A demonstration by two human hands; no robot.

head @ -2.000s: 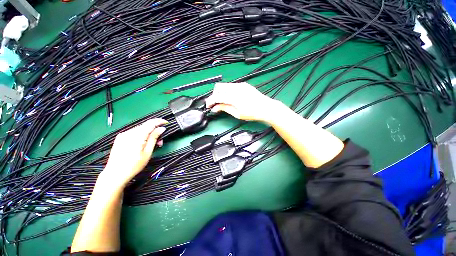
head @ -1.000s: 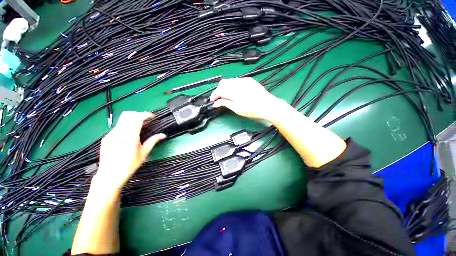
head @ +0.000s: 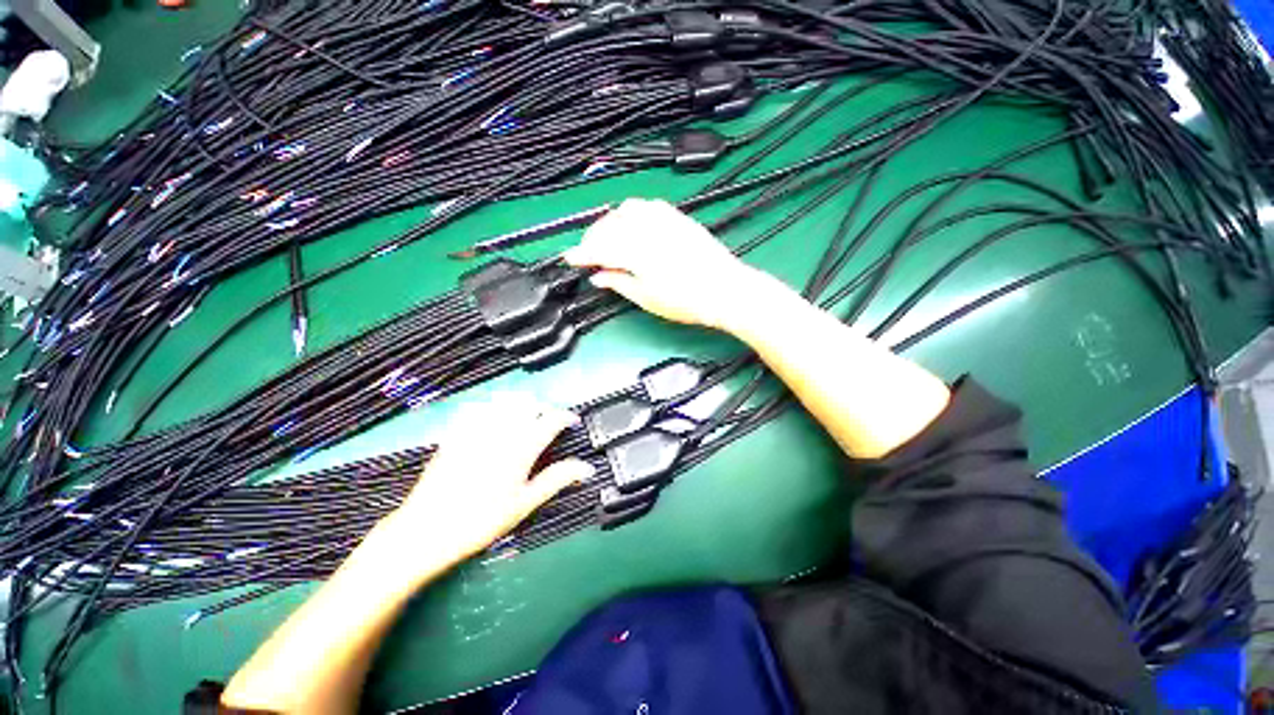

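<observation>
My right hand [head: 657,266] is closed on the black cords just right of a stacked group of flat black splitter blocks [head: 514,307] in the middle of the table. My left hand [head: 482,468] is lower, over the cables left of a second group of splitter blocks [head: 643,457]. Its thumb and fingers are apart and near those blocks, with nothing seen gripped between them. Cords run left from both groups to small white, blue and red wire tips [head: 405,384]. A slim pointed tool [head: 538,231] lies on the green, its right end close to my right hand.
A large heap of black cables [head: 419,112] with more splitter blocks [head: 721,87] covers the far side of the green table [head: 741,559]. Loose cords curve across the right. A short dark cable piece [head: 296,300] lies at left. A blue bin [head: 1132,489] with black cables is at lower right.
My left hand has left the upper bundle and moved down and right to the lower group. My right hand stays at the upper blocks, which now sit stacked together slightly further left.
</observation>
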